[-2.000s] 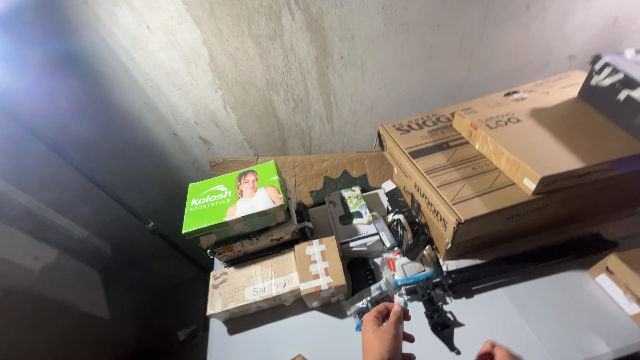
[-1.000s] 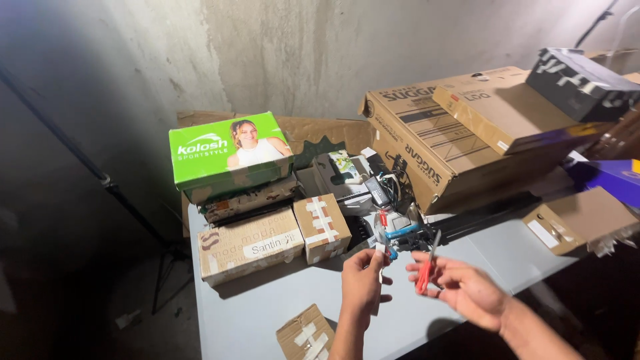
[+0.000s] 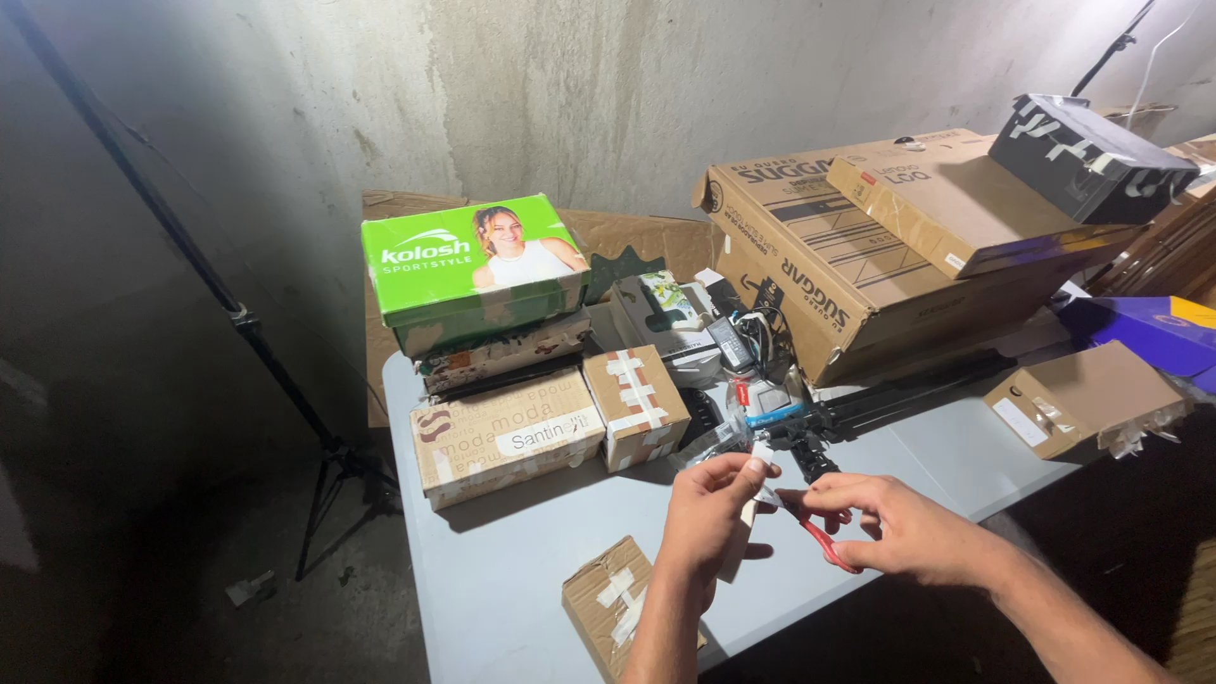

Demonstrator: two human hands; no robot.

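Observation:
My left hand point(image 3: 717, 513) pinches a narrow white strip point(image 3: 762, 464), maybe tape or paper, between thumb and fingers above the near part of the table. Just right of it, my right hand point(image 3: 883, 527) holds scissors with red handles point(image 3: 828, 543), their blades pointing left at the lower part of the strip. Whether the blades touch the strip cannot be told. Behind both hands lie a clear plastic bag point(image 3: 712, 445) and a blue, white and red packaged item point(image 3: 765, 399). A small taped cardboard box point(image 3: 617, 598) sits beside my left forearm.
A green shoebox point(image 3: 475, 256) tops stacked boxes at the left of the grey table point(image 3: 503, 570). A black adapter point(image 3: 730, 342) with cables lies mid-table. Behind right stand a large cardboard box point(image 3: 807, 275) and a flat box point(image 3: 950, 190). A black tripod point(image 3: 247, 323) stands left.
My right hand has come in from the lower right edge with the red scissors and moved left to the strip at my left hand. The view has shifted.

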